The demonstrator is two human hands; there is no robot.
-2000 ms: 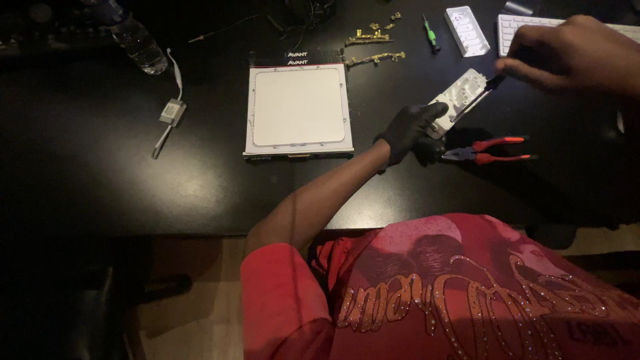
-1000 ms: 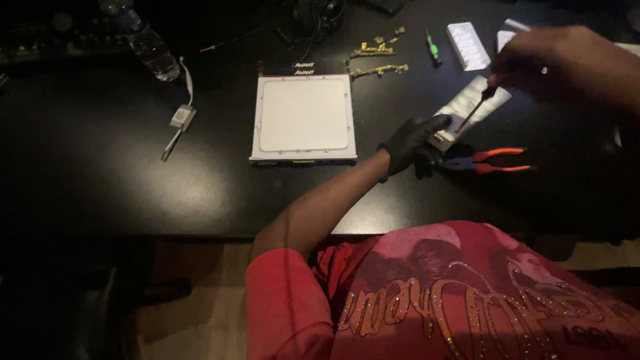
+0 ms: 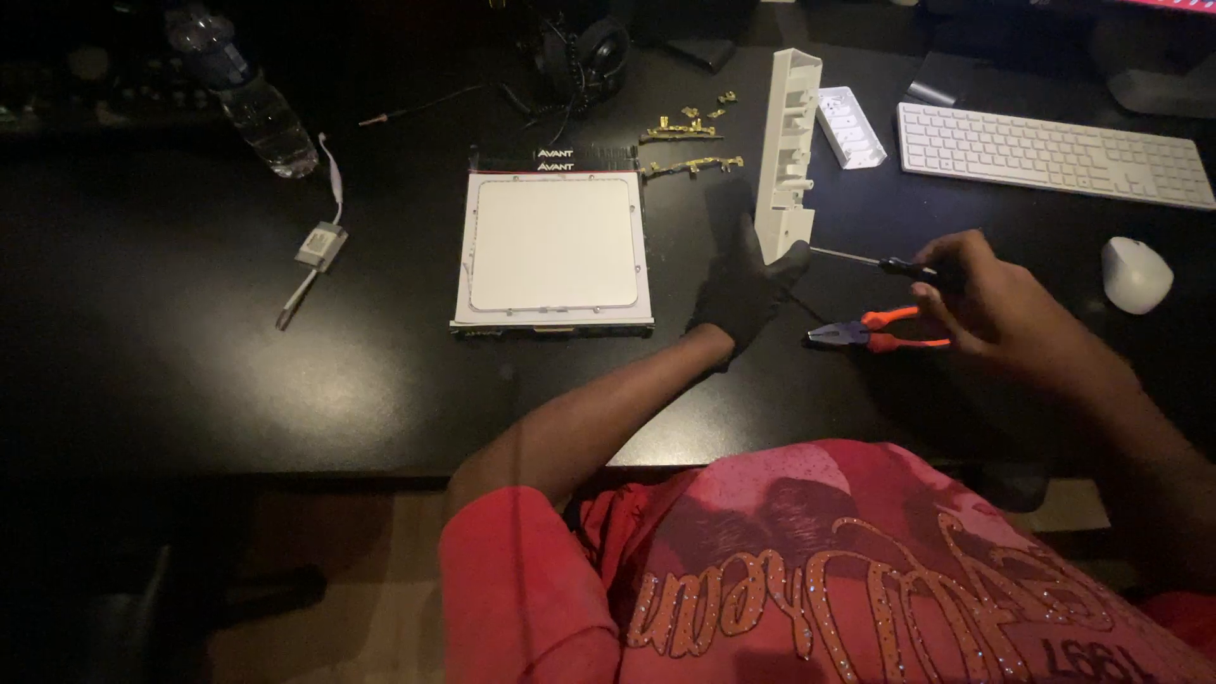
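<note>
My left hand, in a black glove, grips the lower end of a white plastic housing, which stands tilted up on its end with its ribbed inside facing right. A screwdriver with a dark handle is in my bare right hand; its thin shaft points left, its tip close to the gloved fingers and the housing's lower end. Whether the tip touches the plastic I cannot tell. Combination pliers with red-orange handles lie just below, partly behind my right fingers. Brass contact strips lie left of the housing.
A white square panel lies left of my gloved hand. Behind are a second white plastic shell and headphones. A keyboard and mouse are at right; a water bottle and a small driver box with leads at left.
My left hand has turned the housing from lying slanted to nearly upright. My right hand has moved down, and the screwdriver now points left instead of down into the housing.
</note>
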